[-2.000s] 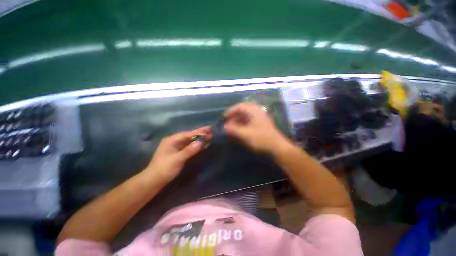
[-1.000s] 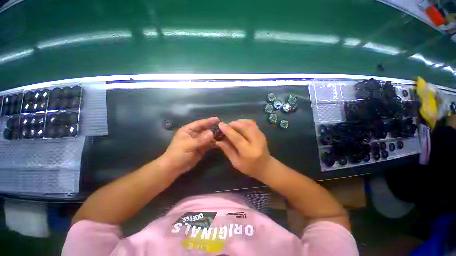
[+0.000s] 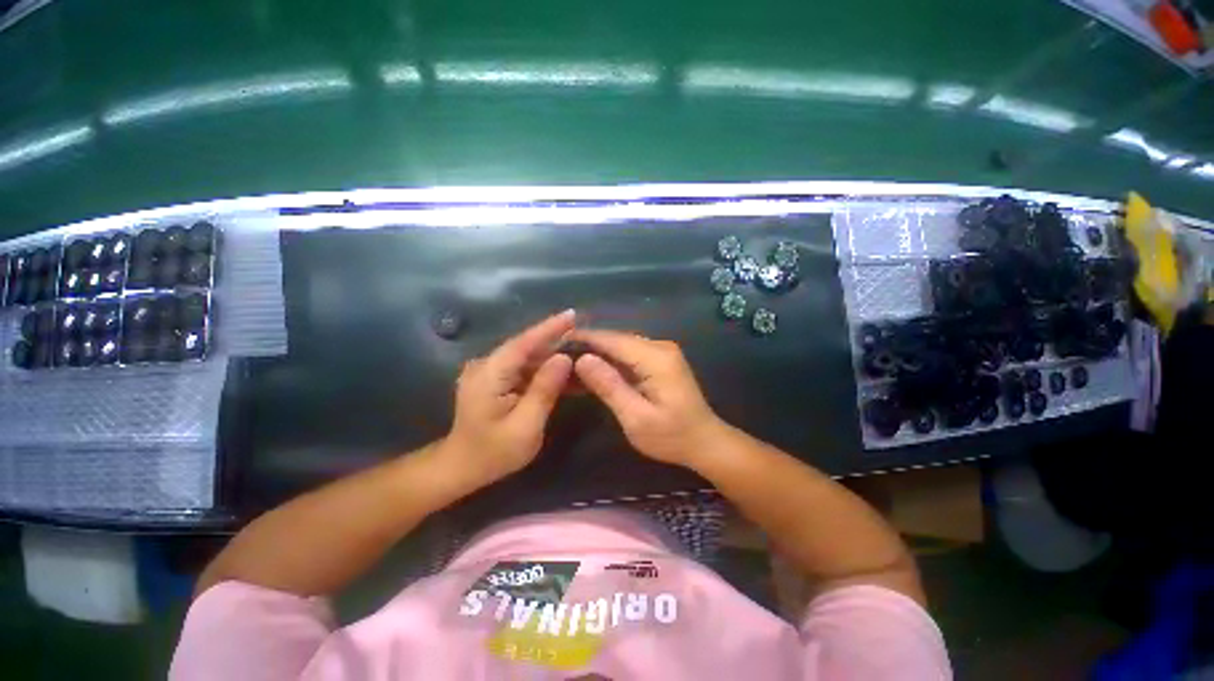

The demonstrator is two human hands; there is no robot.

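My left hand and my right hand meet fingertip to fingertip over the black mat. Between them they hold a small black housing, mostly hidden by the fingers. One dark round unit lies alone on the mat, left of my hands. Several greenish-silver round circuit boards lie in a loose group right of centre, beyond my right hand.
A tray of dark round units and clear ribbed trays are at left. At right, black housings heap over a clear tray, with a yellow crumpled item beyond. A green conveyor runs behind a pale metal edge.
Two seconds ago my hands were slightly apart; they have come together on the small part. Since one second ago the fingers have closed further over it, and the view has shifted slightly.
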